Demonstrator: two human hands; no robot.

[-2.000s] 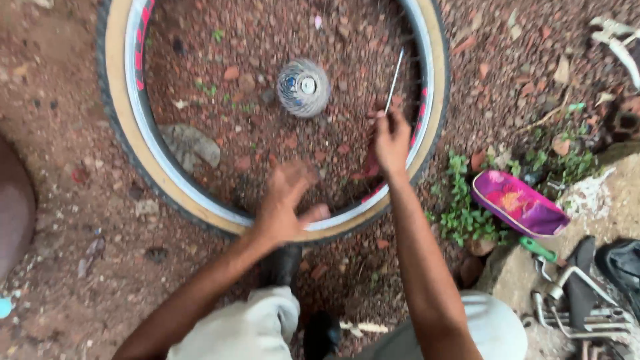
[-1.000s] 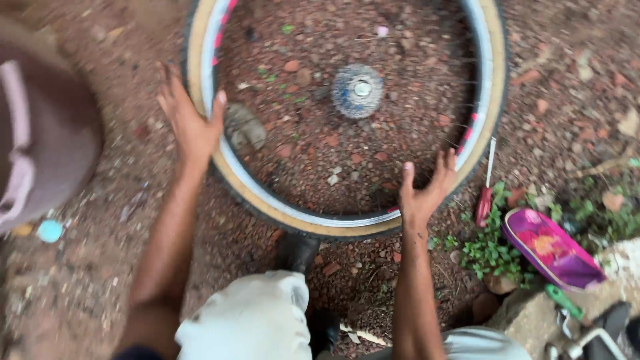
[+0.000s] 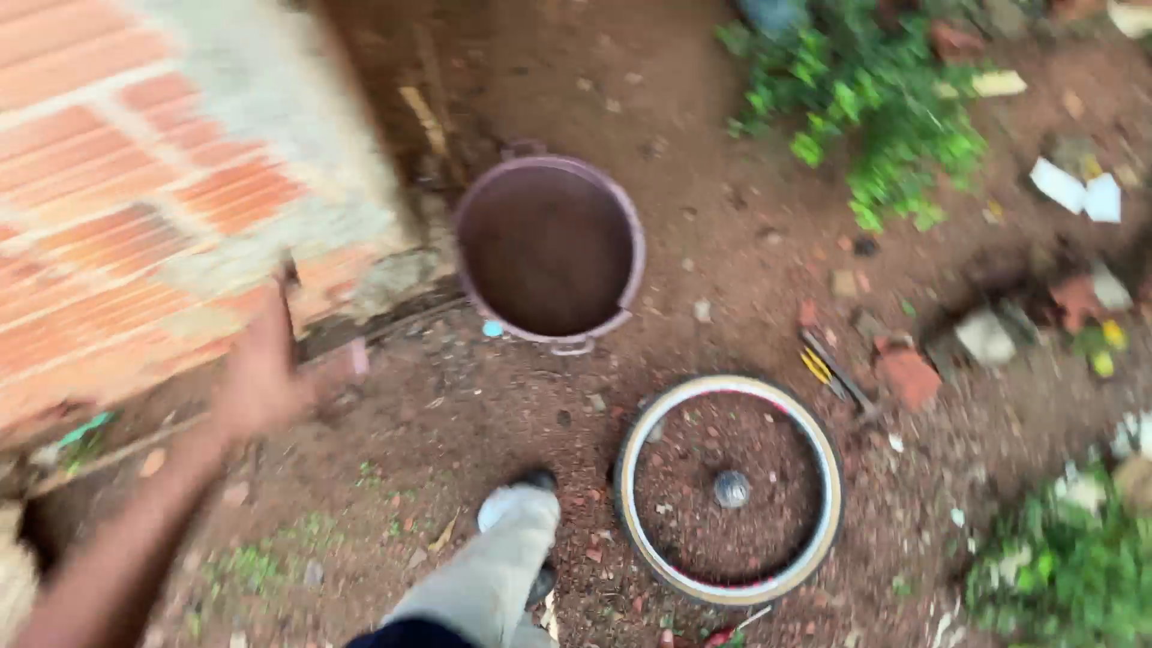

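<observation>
My left hand (image 3: 265,373) reaches out at the left, blurred, with its fingers apart and nothing in it, in front of the foot of the brick wall. A bicycle wheel (image 3: 833,490) with a tan-walled tyre lies flat on the ground right of my legs, its sprocket cluster (image 3: 732,489) at the centre. By the wheel's lower edge lies a screwdriver (image 3: 720,637) with a red handle, partly cut off. A small bit of skin shows at the bottom edge near it; my right hand cannot be made out.
A large mauve tub (image 3: 635,243) stands beside the brick wall (image 3: 135,216). Yellow-handled pliers (image 3: 816,367) and a hammer (image 3: 841,376) lie above the wheel. Broken bricks (image 3: 907,373), stones and green plants (image 3: 864,108) are at the right.
The view has swung far to the left and takes in more ground. Both hands were at the wheel's rim a second ago; my left hand is now away from it.
</observation>
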